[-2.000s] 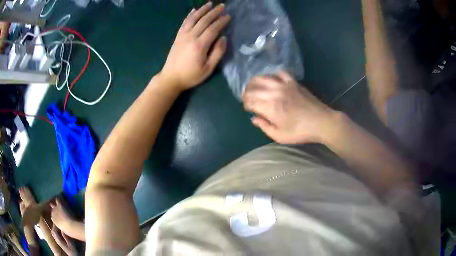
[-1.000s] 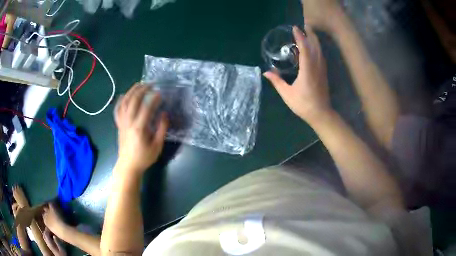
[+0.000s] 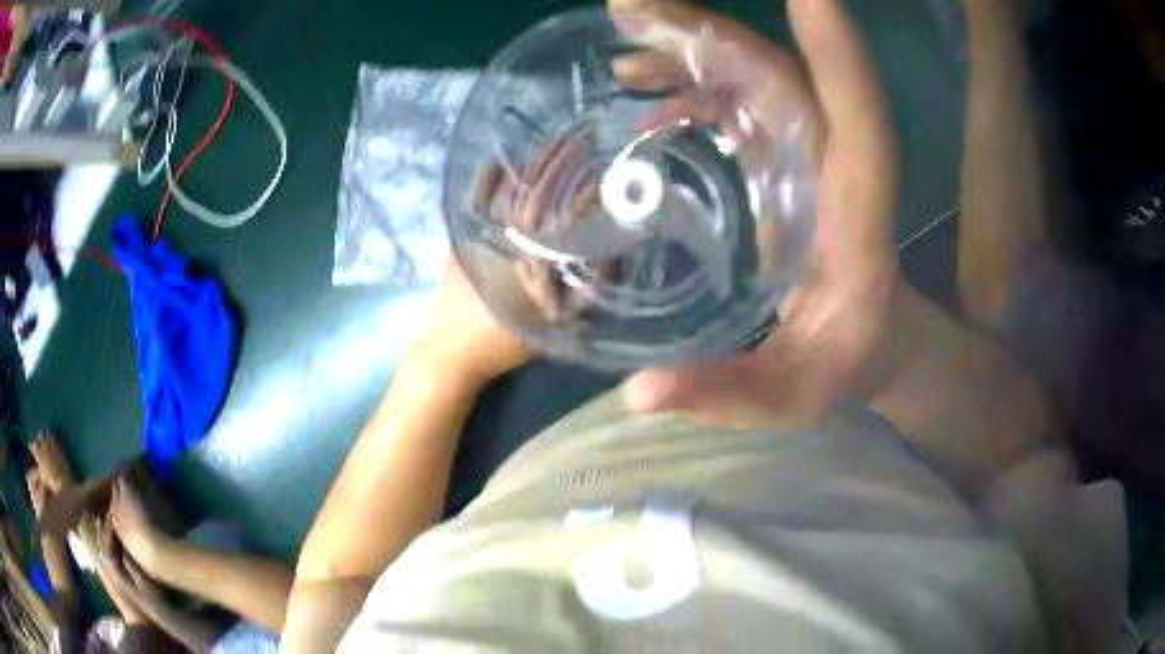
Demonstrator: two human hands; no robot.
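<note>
A clear round chopper bowl is held up close to the camera. Inside it are a white hub and curved silver blades. My right hand grips the bowl around its right side, fingers above and thumb below. My left hand is behind and below the bowl's left side, partly seen through the clear wall; whether it touches the bowl is hard to tell. A flat clear plastic bag lies on the table to the left, partly hidden behind the bowl.
A blue cloth lies at the left on the green table. A looped white cable and a red wire are above it. Another person's arm is at the right; other people's hands are at lower left.
My right hand has lifted the bowl from the upper right to close before the camera. My left hand has left the bag and moved right, behind the bowl. The bag now lies flat alone.
</note>
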